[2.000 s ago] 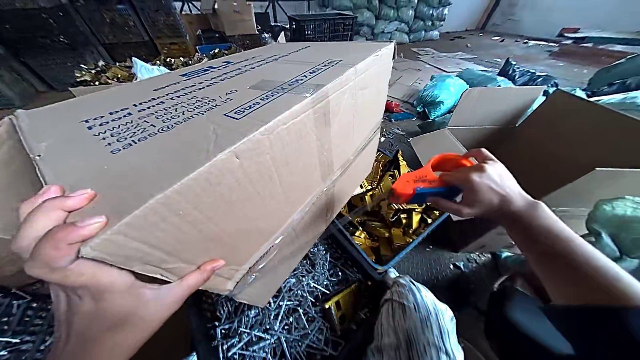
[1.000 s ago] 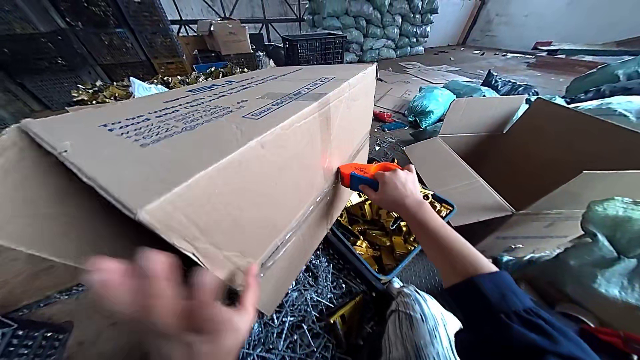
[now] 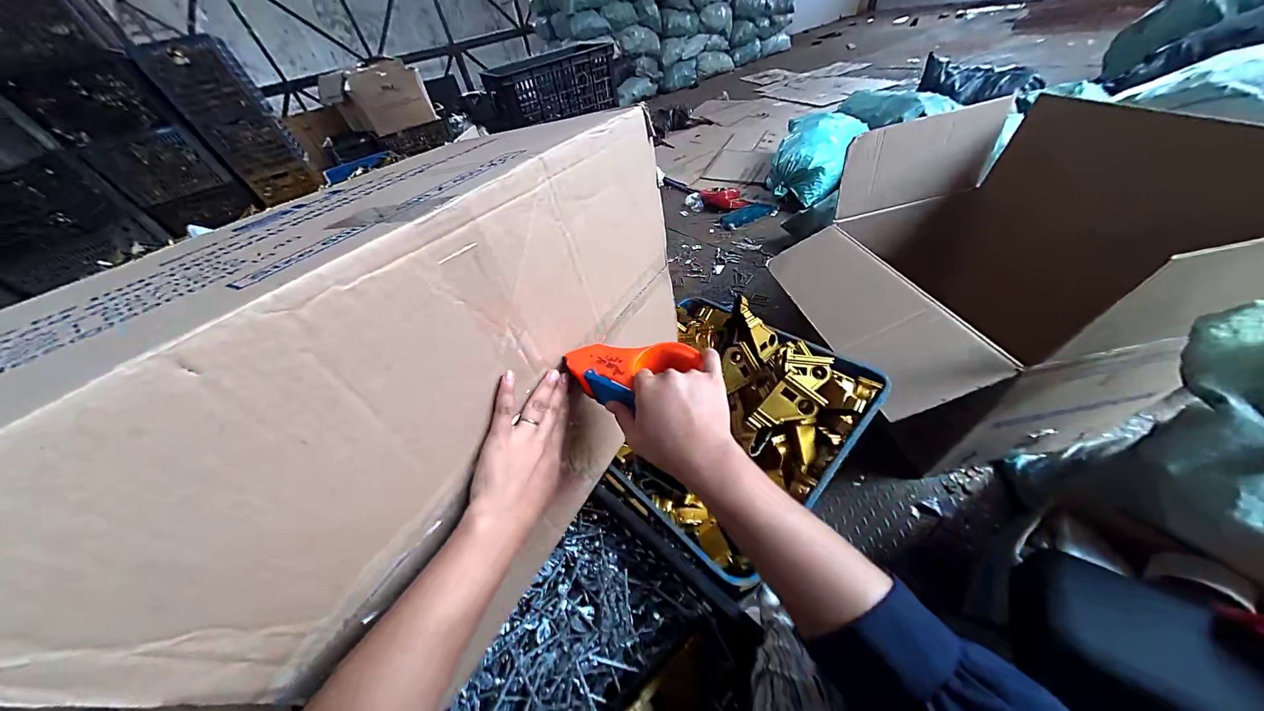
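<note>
A large cardboard box (image 3: 326,415) lies tilted on the left, its seam side facing me. My right hand (image 3: 681,410) grips an orange and blue handheld tape dispenser (image 3: 617,365), whose front end meets the box near the seam. Flat against the same side, just left of the dispenser, rests my left hand (image 3: 523,444), fingers together and a ring on one of them. It holds nothing. Whether tape is coming off the dispenser cannot be told. Below my right hand, gold-coloured metal parts (image 3: 790,400) fill a blue-rimmed crate (image 3: 839,456).
Screws or similar metal pieces (image 3: 583,612) fill a dark container under the box. An open cardboard box (image 3: 889,306) stands at right, beside green sacks (image 3: 1165,474). Behind are a teal bag (image 3: 815,158), a black plastic crate (image 3: 548,84), stacked sacks (image 3: 681,39) and flattened cardboard (image 3: 726,138).
My left hand has left the box's near lower corner and now lies on its side by the dispenser. My right hand has brought the dispenser from over the gold parts to the box.
</note>
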